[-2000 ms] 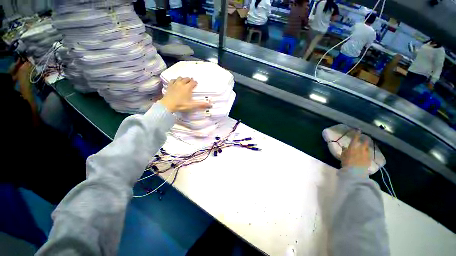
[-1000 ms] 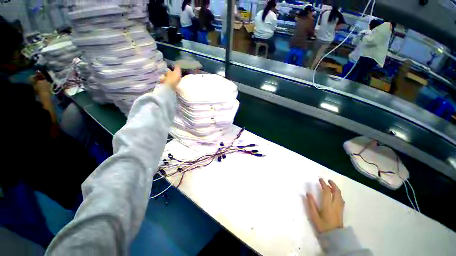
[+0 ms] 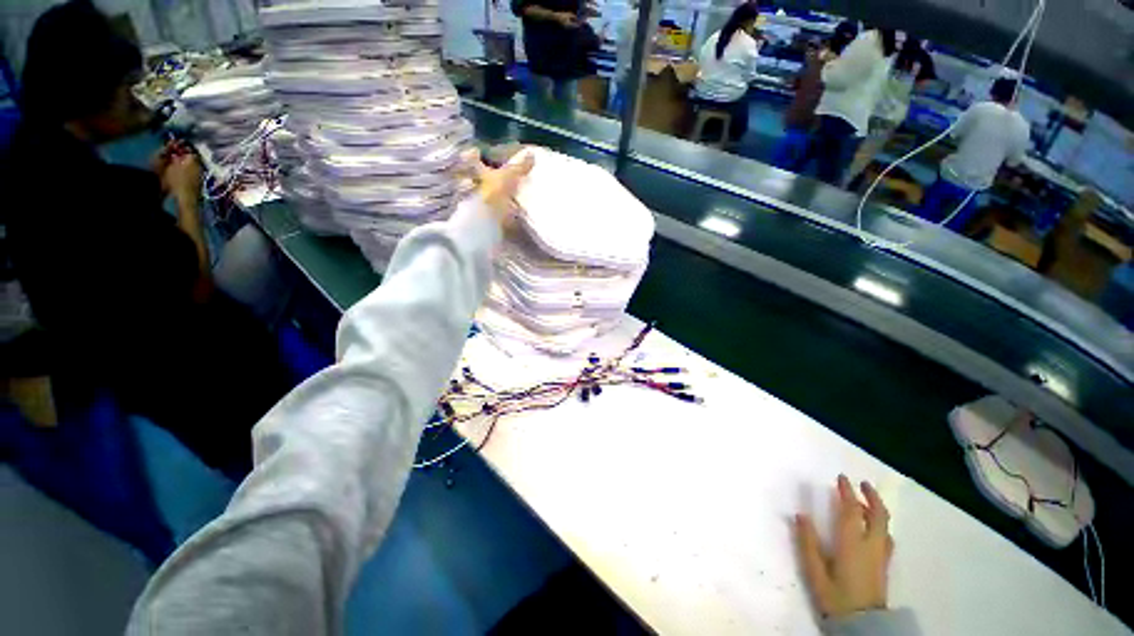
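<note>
My left hand (image 3: 500,189) is at the upper left edge of the short stack of white panels (image 3: 566,292). Its fingers hold the rim of the top panel (image 3: 591,211), which is tilted with its left side raised. My right hand (image 3: 852,553) is empty, fingers spread, over the white tabletop (image 3: 696,497). A wire harness bundle (image 3: 585,388) with black connectors lies in front of the stack, partly over the table edge. A wired white panel (image 3: 1022,470) lies on the green belt at the right, with white leads trailing from it.
A tall stack of white panels (image 3: 367,124) stands behind my left hand. A person in black (image 3: 137,273) sits at the left. The dark green belt (image 3: 771,329) runs along the table's far side, with a metal post (image 3: 637,87) beyond. Several people work in the background.
My right hand has left the wired panel and moved onto the tabletop. My left hand has moved from the stack's top to its left edge, and the top panel's left side has risen.
</note>
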